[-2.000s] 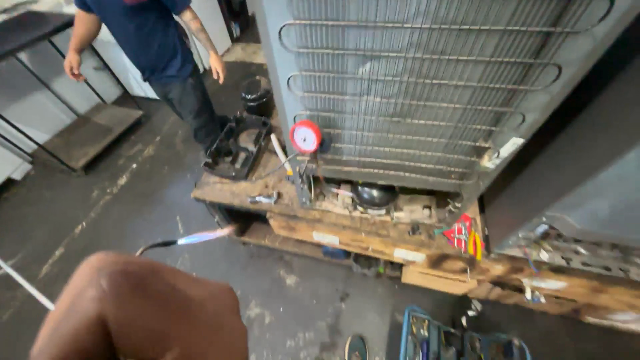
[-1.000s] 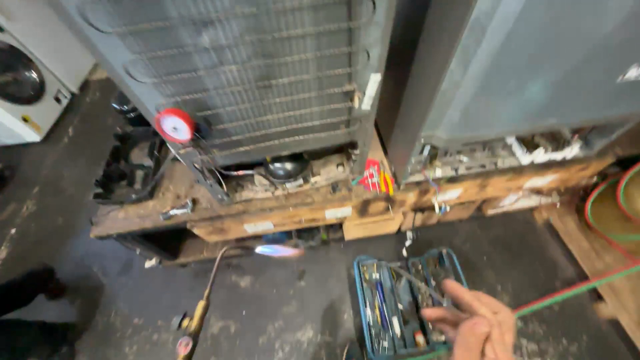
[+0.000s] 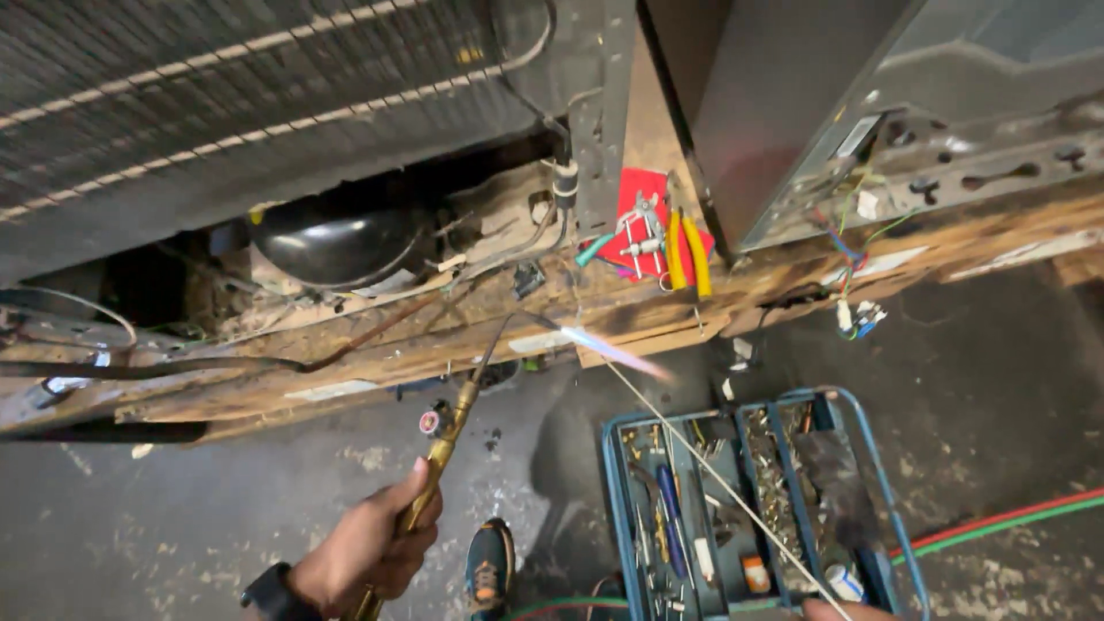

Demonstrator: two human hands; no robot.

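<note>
My left hand (image 3: 375, 539), with a dark watch at its wrist, grips a brass gas torch (image 3: 444, 444). From the torch's bent tip a blue and orange flame (image 3: 612, 349) points right and down, in front of the wooden bench edge. At the bottom edge, my right hand (image 3: 841, 611) is mostly out of view, with a thin filler rod (image 3: 716, 474) at its fingers. The rod's far end lies near the flame. Behind the torch, a black compressor (image 3: 345, 237) sits in the refrigerator's base, with a copper tube (image 3: 366, 336) running in front of it.
Yellow-handled pliers (image 3: 688, 254) and a tube-working tool (image 3: 642, 237) lie on a red packet on the wooden bench (image 3: 483, 323). A blue toolbox (image 3: 612, 509) full of tools stands on the floor. Red and green hoses (image 3: 1000, 526) run at right. Loose wires (image 3: 849, 259) hang from the second appliance.
The view has moved much closer to the compressor and bench. My left hand now shows on the torch, and the rod shows at my right hand, which has moved to the bottom edge.
</note>
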